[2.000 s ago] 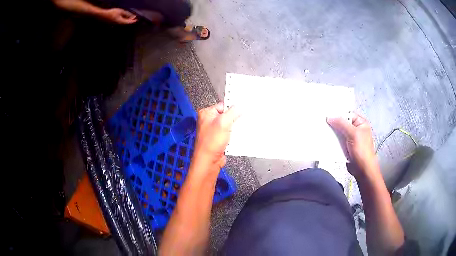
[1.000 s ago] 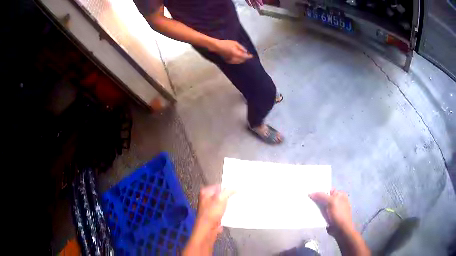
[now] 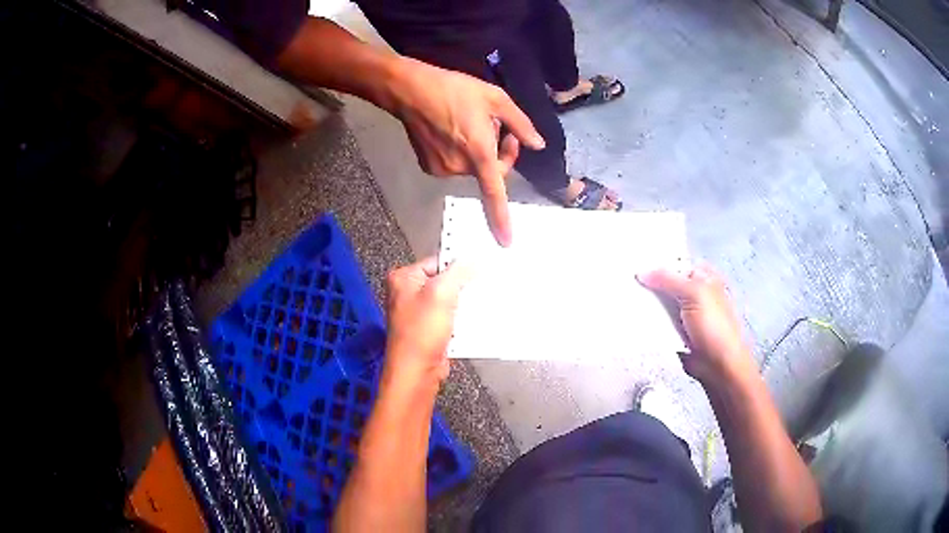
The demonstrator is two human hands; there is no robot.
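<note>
A white delivery note with punched holes along its short edges is held flat in front of me; its print is washed out. My left hand grips its left edge, thumb on top. My right hand grips its right edge, thumb on top. Another person's hand reaches in from above, its index finger over the upper left part of the sheet.
A blue plastic pallet lies on the floor at left. Dark film-wrapped rolls lie along its left side, by an orange pallet jack body. The other person's sandalled feet are beyond the paper. A yellowish cord lies at right.
The other person has come closer and now points at the paper. The view has tilted down, so the vehicle's number plate is out of sight. Both my hands still hold the sheet.
</note>
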